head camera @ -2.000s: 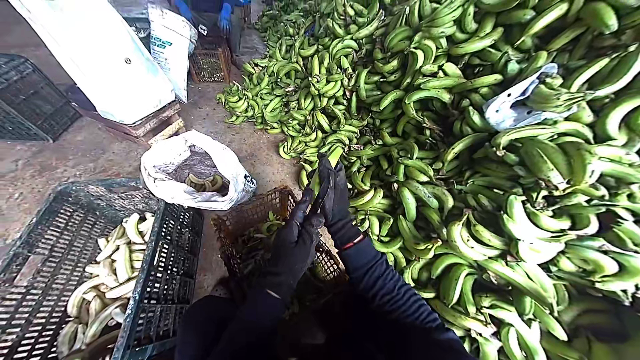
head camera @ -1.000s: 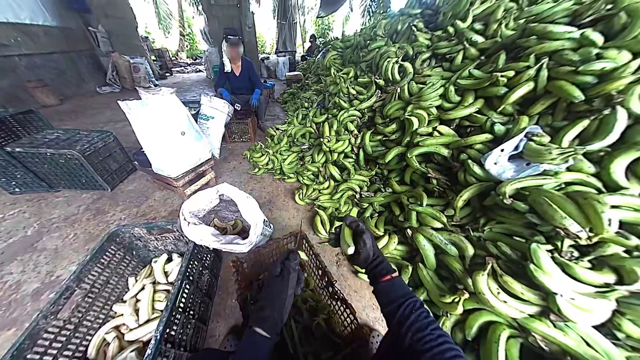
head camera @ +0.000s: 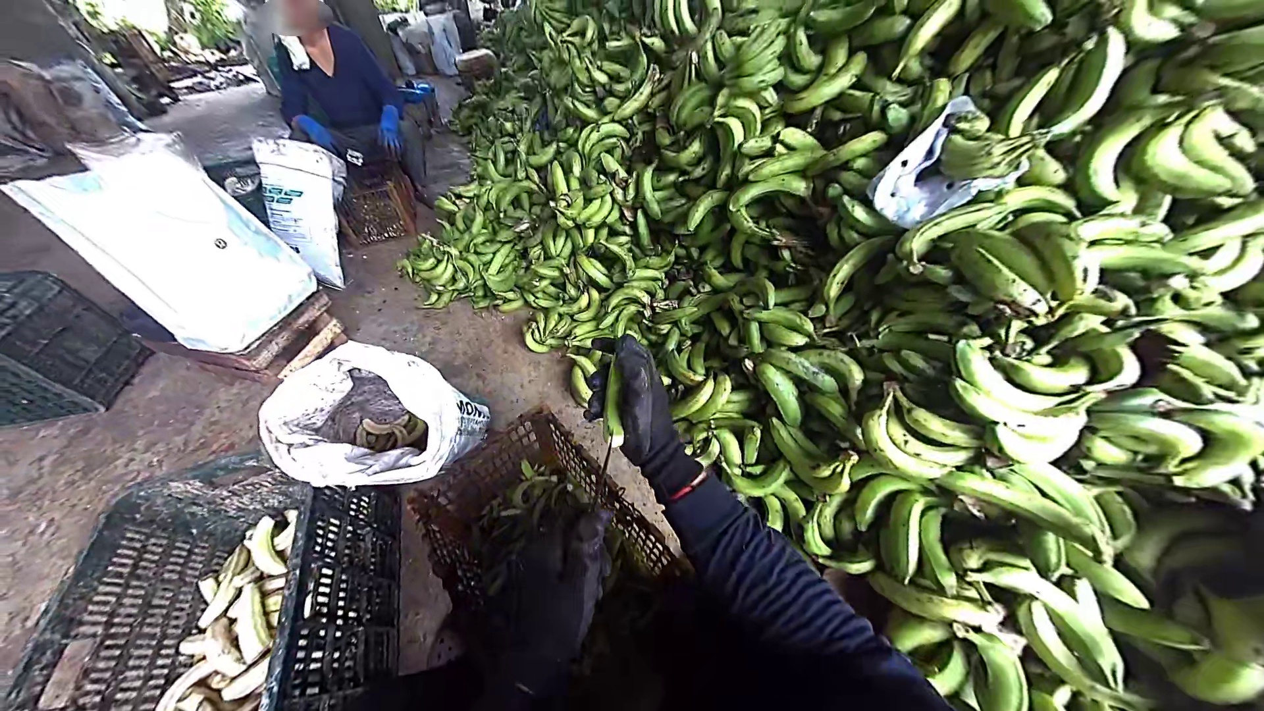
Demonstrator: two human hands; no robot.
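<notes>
My right hand [head camera: 637, 400], in a dark glove, is closed around a green plantain [head camera: 614, 395] held upright at the near edge of a large pile of green plantains [head camera: 790, 217]. Lower and to the left, my left hand [head camera: 558, 583], also gloved, grips a thin knife [head camera: 602, 469] whose blade points up to the plantain's lower end. Beneath the hands stands a brown plastic crate [head camera: 548, 425] with green peels [head camera: 533, 504] in it. Peeled plantains [head camera: 252, 612] lie in a dark green plastic crate [head camera: 346, 592] at the lower left.
An open white sack [head camera: 286, 439] holding some plantains stands between the crates. Farther left are a white sheet-like sack [head camera: 188, 257] on a wooden base and a dark crate [head camera: 59, 346]. A person [head camera: 346, 89] with blue gloves sits behind a brown crate [head camera: 377, 207].
The right hand has come back from the pile's edge to above the brown crate, with a plantain in it. The left hand's knife now meets the plantain's lower end.
</notes>
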